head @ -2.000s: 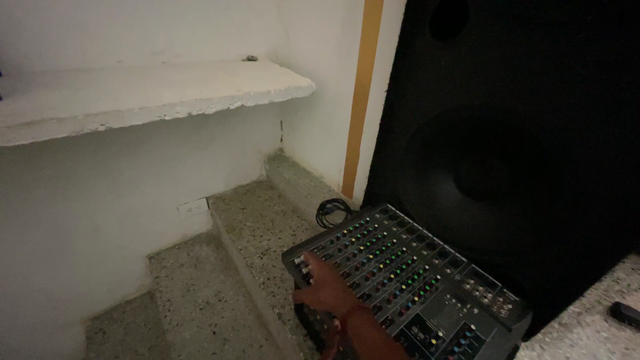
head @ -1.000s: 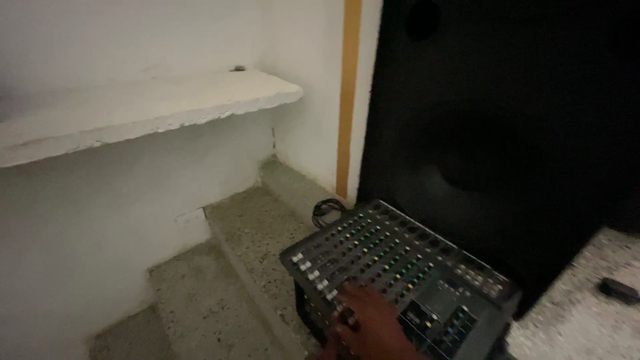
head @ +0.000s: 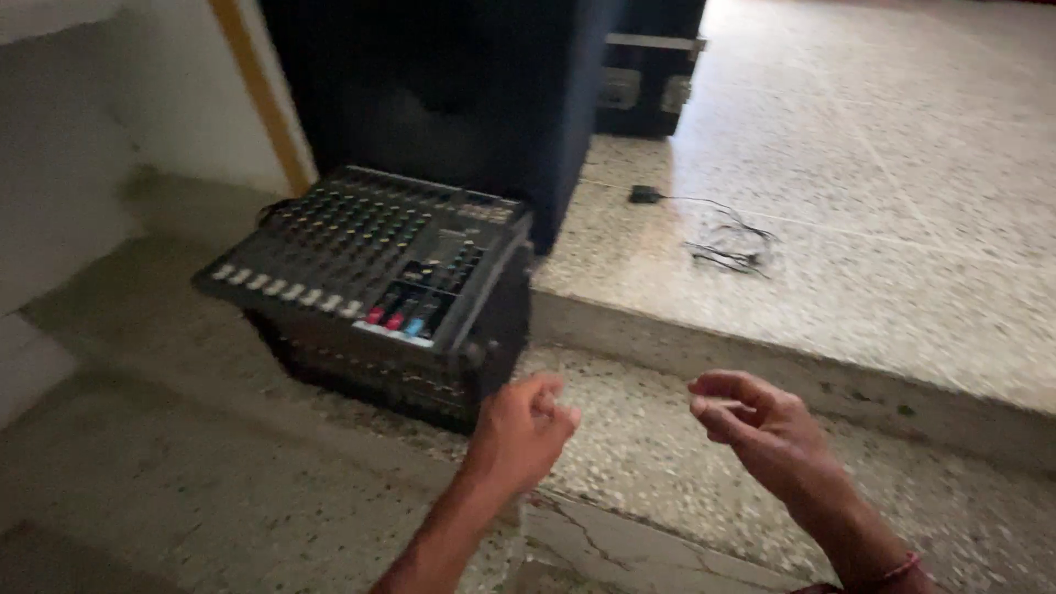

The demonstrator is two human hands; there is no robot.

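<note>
An audio mixing console (head: pixel 363 247) with rows of knobs and white, red and blue fader caps lies tilted on top of a black equipment case (head: pixel 388 371). Just off the case's near right corner is my left hand (head: pixel 528 429), its fingers loosely curled and nothing visible in them. My right hand (head: pixel 755 421), farther right over the terrazzo step, has thumb and forefinger bent toward each other with a gap between and no object seen in it. A pink cord circles the right wrist.
Behind the console stands a large black speaker cabinet (head: pixel 429 99). A black adapter (head: pixel 644 195) and a thin tangled cable (head: pixel 730 256) lie on the upper terrazzo floor (head: pixel 866 181). Its raised edge (head: pixel 784 363) runs along the step. Another black case (head: pixel 648 91) is farther back.
A hand was at the console's fader area in both earlier frames; now both hands are off it, in front and to the right. The view has swung right.
</note>
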